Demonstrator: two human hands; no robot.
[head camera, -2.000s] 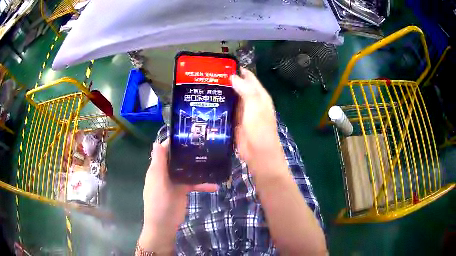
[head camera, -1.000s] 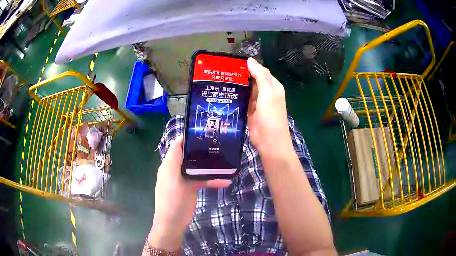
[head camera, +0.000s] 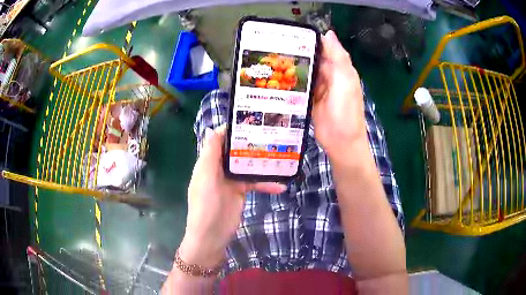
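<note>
A smartphone (head camera: 271, 103) in a dark case is held upright above the lap. Its screen is white, with a picture of orange fruit, small picture tiles and an orange strip near the bottom. My left hand (head camera: 216, 190) holds the lower left edge and bottom of the phone, its fingers partly hidden behind it. My right hand (head camera: 340, 98) is at the phone's upper right edge, its fingertips partly hidden. A bracelet or metal watch band (head camera: 196, 267) is on my left wrist. Plaid trousers (head camera: 288, 227) show under the phone.
A pale covered worktable (head camera: 173, 8) crosses the top. A blue bin (head camera: 180, 69) stands on the green floor. A yellow cart (head camera: 81, 124) with bagged goods (head camera: 118, 168) is left; another (head camera: 476, 144) with a brown block (head camera: 453, 173) and white cylinder (head camera: 427, 105) is right. A dark round grille (head camera: 385, 31) is under the table.
The phone screen has changed from a red and dark blue advert to a white page with picture tiles. The phone and both hands have moved up and right in view. More floor shows below.
</note>
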